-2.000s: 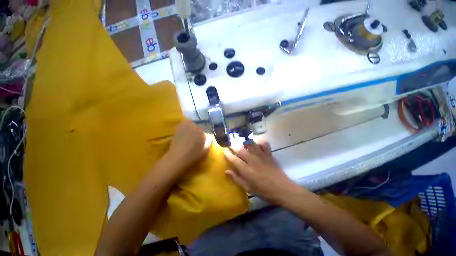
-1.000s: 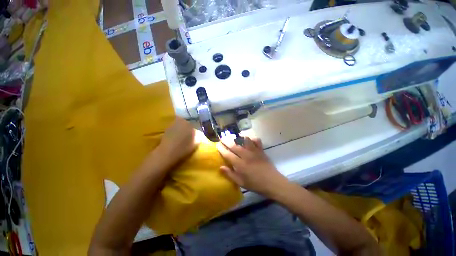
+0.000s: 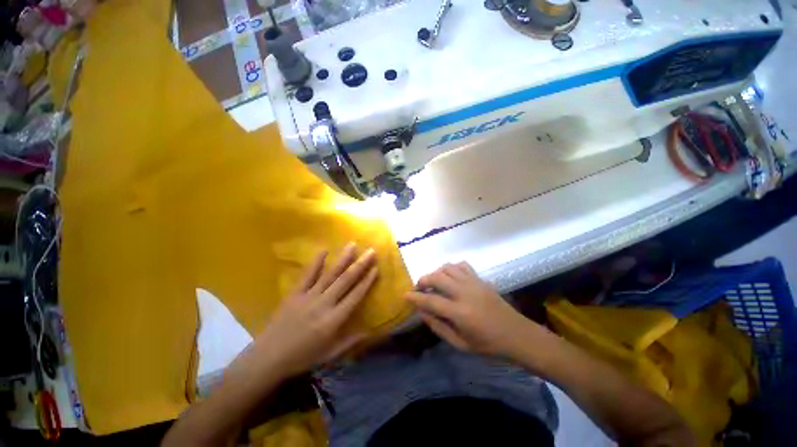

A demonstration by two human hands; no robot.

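Note:
Yellow fabric (image 3: 166,201) lies over the left of the table and runs up to the needle area of the white sewing machine (image 3: 524,70). The lit presser foot (image 3: 400,194) is at the fabric's upper right edge; the needle itself is lost in glare. My left hand (image 3: 328,301) lies flat on the fabric with fingers spread, below the needle area. My right hand (image 3: 459,306) is at the fabric's lower right edge, with thumb and fingertips pinched there. A small dark thing shows at those fingertips; I cannot tell what it is.
A blue basket (image 3: 769,319) with yellow pieces (image 3: 690,367) stands at the right. Red and black cables (image 3: 712,144) lie at the bed's right end. Red-yellow scissors handles (image 3: 48,415) are at lower left. A brown taped board (image 3: 210,74) is behind. Grey cloth (image 3: 419,384) covers the lap.
Both hands have moved down from the presser foot. The left hand has opened flat on the fabric and the right has moved to its edge. The view has shifted, showing the machine's lettering.

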